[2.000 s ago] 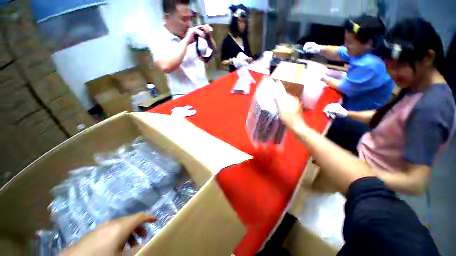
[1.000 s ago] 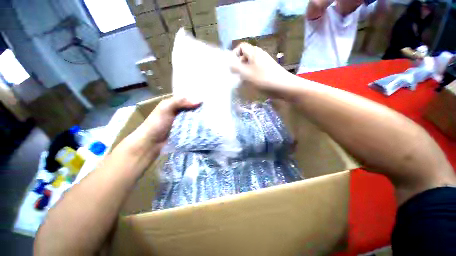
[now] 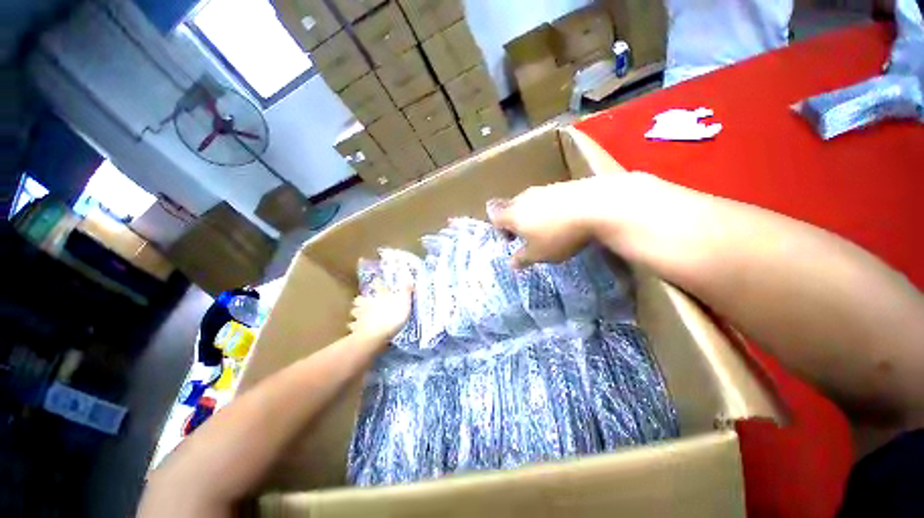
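The large open shipping carton (image 3: 486, 498) stands in front of me beside the red table. Bubble-wrapped products (image 3: 517, 405), dark under shiny clear wrap, stand in rows inside it. My left hand (image 3: 385, 312) is bare and touches the wrapped packs at the left end of the back row; its fingers are partly among them. My right hand (image 3: 542, 223) is bare, with its curled fingers at the top of the back row of packs. Its fingertips pinch the wrap of a pack there.
The red table (image 3: 800, 182) is at right, with crumpled white gloves (image 3: 684, 124) and a wrapped pack (image 3: 873, 105) on it. A side table with tape and bottles (image 3: 238, 339) is at left. Stacked cartons (image 3: 405, 76) and a fan (image 3: 221, 123) stand behind. A person in white stands beyond.
The white bag or pack held over the carton is now down among the others, no longer distinct. Both hands have lowered into the carton. The view has turned from the table and packers to the carton.
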